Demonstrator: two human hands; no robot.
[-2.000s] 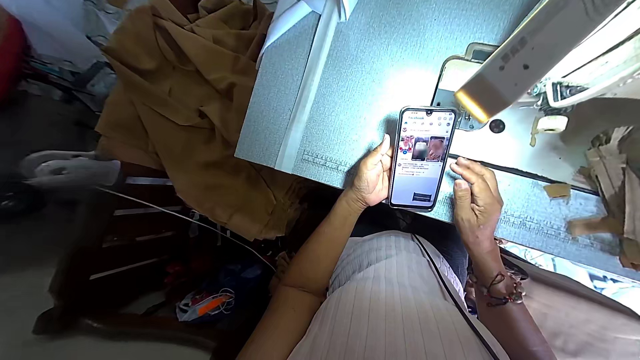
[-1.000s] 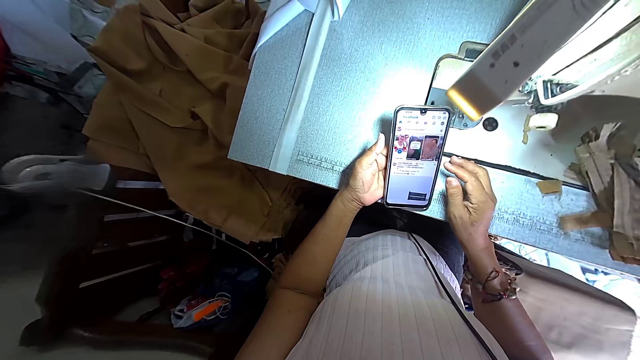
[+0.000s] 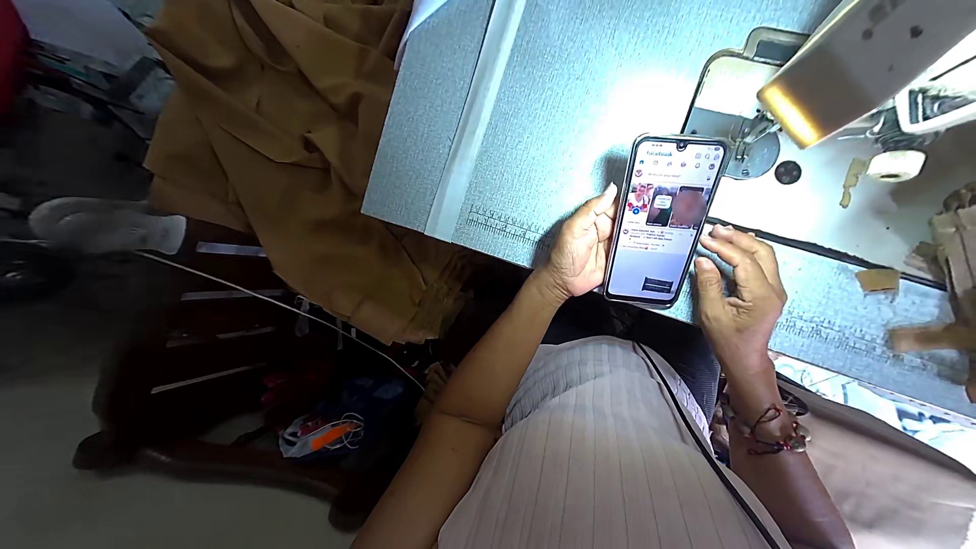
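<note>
My left hand point(image 3: 583, 248) holds a smartphone point(image 3: 665, 221) upright from its left side, near the front edge of a sewing machine table. The phone's screen is lit and shows pictures and writing. Close to the phone's lower right side is my right hand point(image 3: 741, 282), its fingers loosely curled and apart, gripping nothing. Bracelets circle the right wrist. Just beyond the phone stands the sewing machine head point(image 3: 854, 69) with a lit lamp, its needle area partly hidden behind the phone's top corner.
Brown fabric point(image 3: 305, 137) hangs in a heap left of the grey table point(image 3: 564, 99). Fabric scraps point(image 3: 957, 244) lie at the right, with a small brown piece point(image 3: 878, 280) nearer. A dark wooden chair or rack point(image 3: 221, 335) stands lower left, a white cord crossing it.
</note>
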